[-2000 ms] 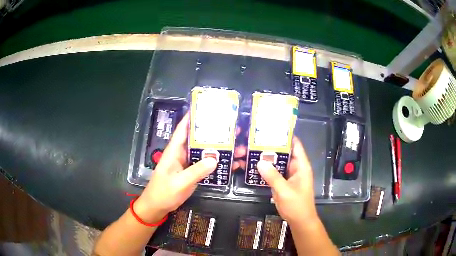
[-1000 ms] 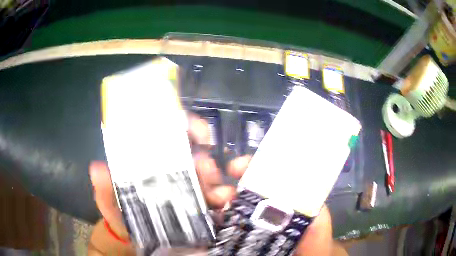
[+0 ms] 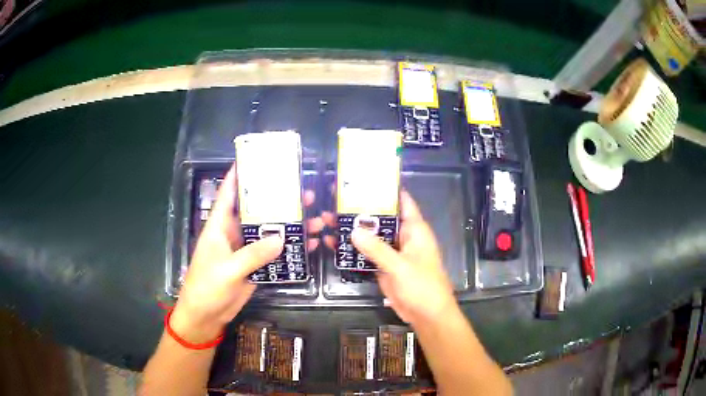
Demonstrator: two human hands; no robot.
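My left hand (image 3: 221, 263) holds a keypad phone (image 3: 269, 186) upright over the tray, thumb on its centre key. My right hand (image 3: 410, 267) holds a second keypad phone (image 3: 368, 174) beside it, thumb on the keypad near the centre key. Both screens are bright white; the right one has a small green spot at its top right corner. The phones are apart. The clear blister tray (image 3: 507, 290) lies below them. Two more phones lie face up at its upper right (image 3: 419, 100), and a face-down phone with a red spot (image 3: 502, 213) lies in its right pocket.
Several dark brown batteries (image 3: 360, 356) lie along the front edge, one more (image 3: 552, 294) right of the tray. Red pens (image 3: 584, 236) lie at the right, below a cream fan (image 3: 635, 116). The green conveyor (image 3: 310, 27) runs behind a pale rail (image 3: 116, 90).
Both phones were close to the camera, tilted and blurred; now they are lower over the tray, upright and side by side. The front batteries are in view again.
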